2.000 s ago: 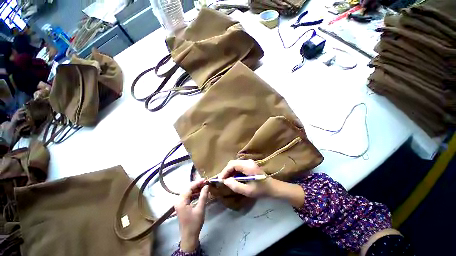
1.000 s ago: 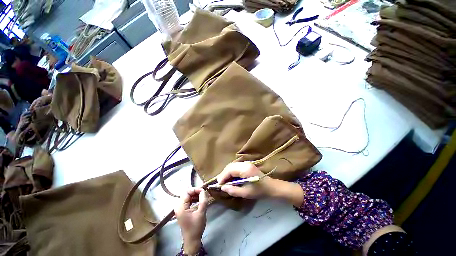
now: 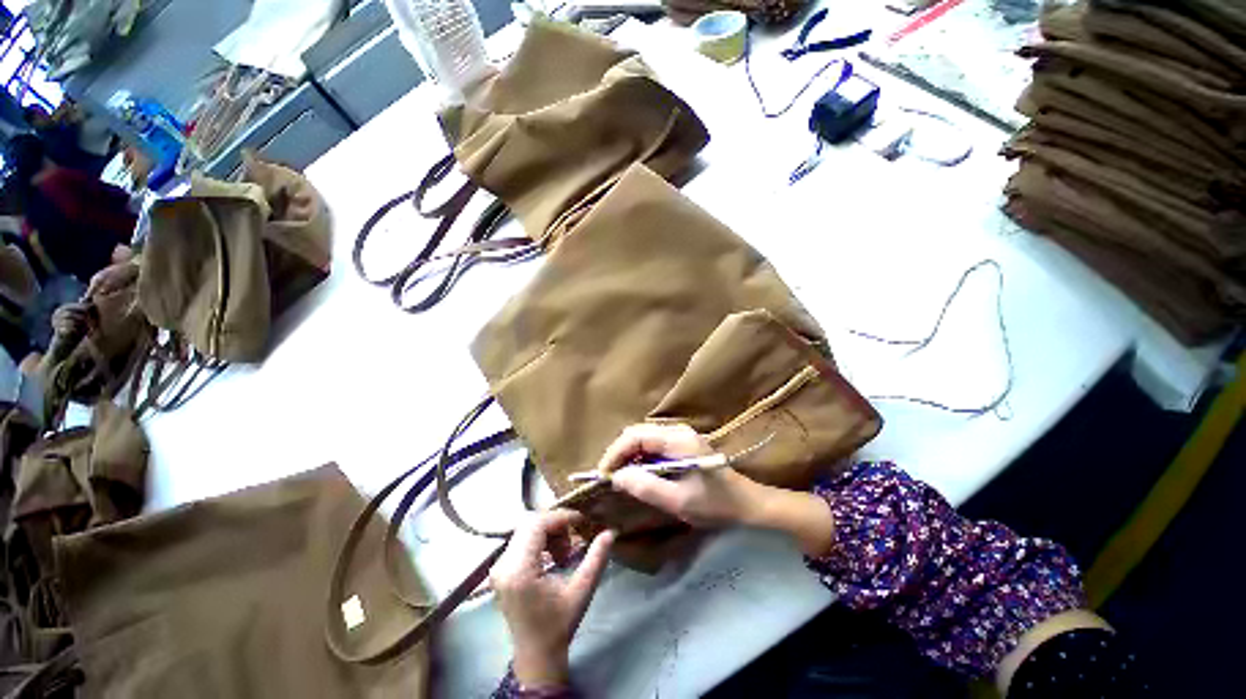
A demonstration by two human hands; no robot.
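Note:
A tan-brown bag (image 3: 629, 301) lies tilted in the middle of the white table, with a gold-brown edge line across its lower panel. My right hand (image 3: 670, 474) holds a slim white pen-shaped tool (image 3: 690, 464) like a pencil, its tip over the bag's near edge. A thin lead curves off its rear end. My left hand (image 3: 549, 574) is at the bag's near corner beside the tip, thumb spread from the fingers; the fingertips touch the edge, but a firm pinch cannot be made out. Dark-brown straps (image 3: 396, 526) loop left of the bag.
Another bag (image 3: 246, 587) with a white label lies lower left, one (image 3: 574, 130) behind, one (image 3: 226, 260) far left. A tall brown stack (image 3: 1141, 164) stands at right. A black block (image 3: 843, 109), pliers (image 3: 827, 41), tape roll (image 3: 720, 36) and thin cord (image 3: 957, 403) lie on the table. Partly visible people are far left.
My right hand and the tool have moved slightly up, the tool now lying flatter. My left thumb has spread away from the fingers. The bag has barely moved.

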